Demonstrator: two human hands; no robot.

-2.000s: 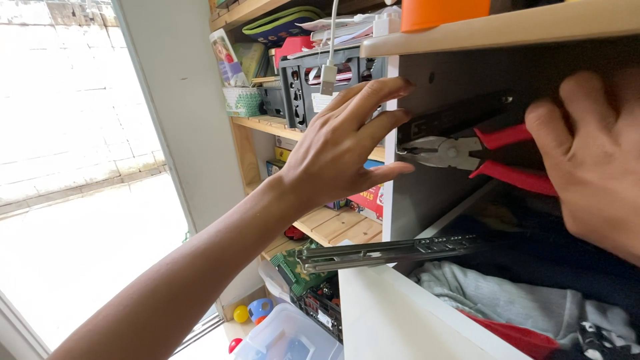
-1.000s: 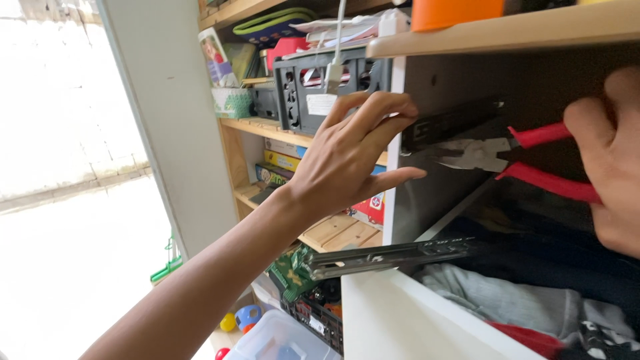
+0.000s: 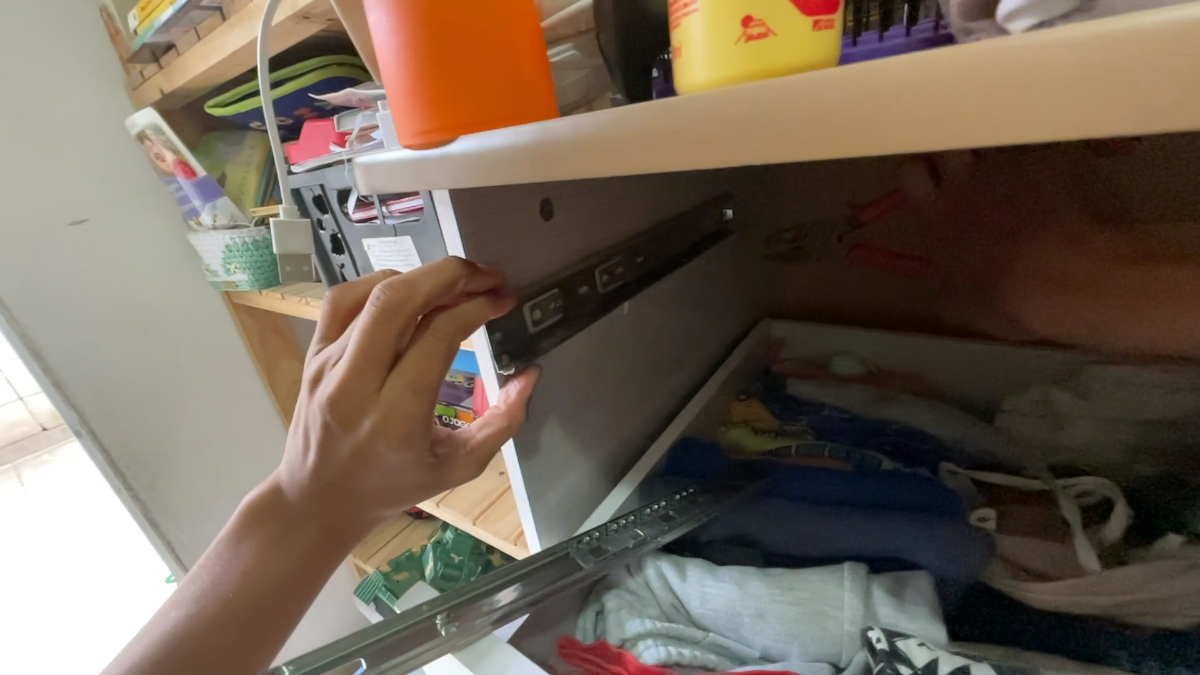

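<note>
My left hand (image 3: pixel 375 403) is at the front edge of the cabinet's side panel, fingertips touching or very near the front end of a black metal drawer slide rail (image 3: pixel 614 277). Its thumb is spread below the rail. Deep in the dim cabinet, red-handled pliers (image 3: pixel 848 239) show as a faint blur. My right hand (image 3: pixel 1106 291) is a dim, blurred shape behind the handles and appears to hold them. A second metal slide (image 3: pixel 525 586) runs along the side of the pulled-out drawer (image 3: pixel 675 427), which holds folded clothes (image 3: pixel 750 600).
Above the opening is a pale tabletop edge (image 3: pixel 750 131) bearing an orange container (image 3: pixel 459 66) and a yellow container (image 3: pixel 755 42). A white cable (image 3: pixel 267 103) hangs at the left. Behind stand wooden shelves (image 3: pixel 272 361) with a black crate (image 3: pixel 347 220) and a crocheted basket (image 3: pixel 234 258).
The view has moved much closer to the cabinet rail. The pliers, clear near the rail before, are now faint and away from it. My left hand remains by the panel's front edge.
</note>
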